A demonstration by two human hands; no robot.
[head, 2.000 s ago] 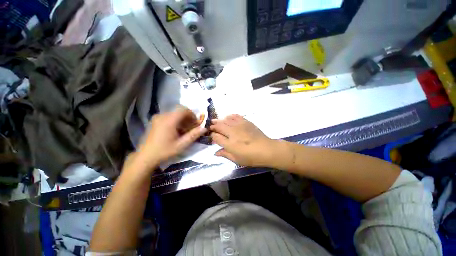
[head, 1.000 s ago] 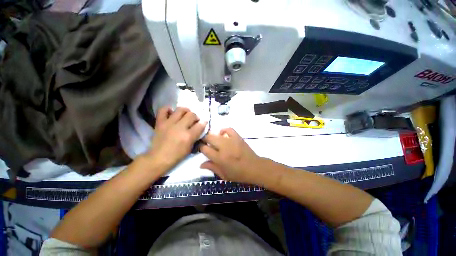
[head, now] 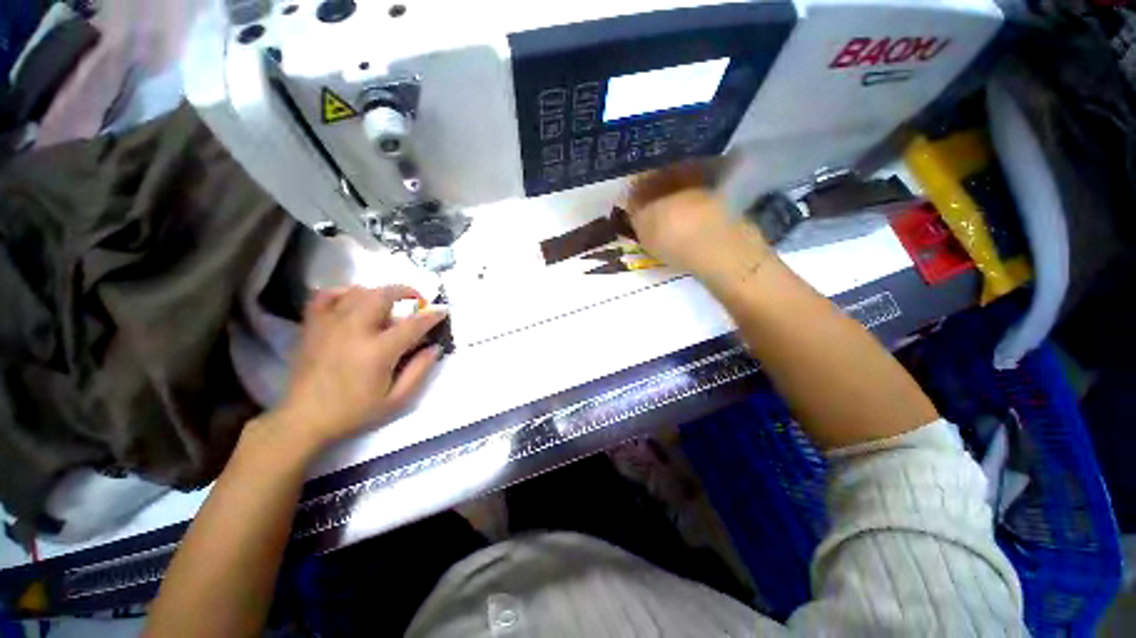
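Note:
My left hand pinches a small dark strip at the garment edge, just in front of the presser foot. A small orange spot shows at its fingertips. The brown fabric lies bunched left of the needle, with pale grey fabric beside my left hand. My right hand is blurred and lies over the yellow snips and the spare dark strips. The snips' dark blades and one dark strip show left of it. Whether my right fingers hold anything cannot be seen.
The white machine head with its control panel stands behind. A dark grey block, a red box and a yellow holder are at the right. A ruler tape edges the table. A blue crate is below right.
My right hand has left the needle area and moved right and back to the snips and dark strips. My left hand has stayed at the work. The camera view has shifted and tilted.

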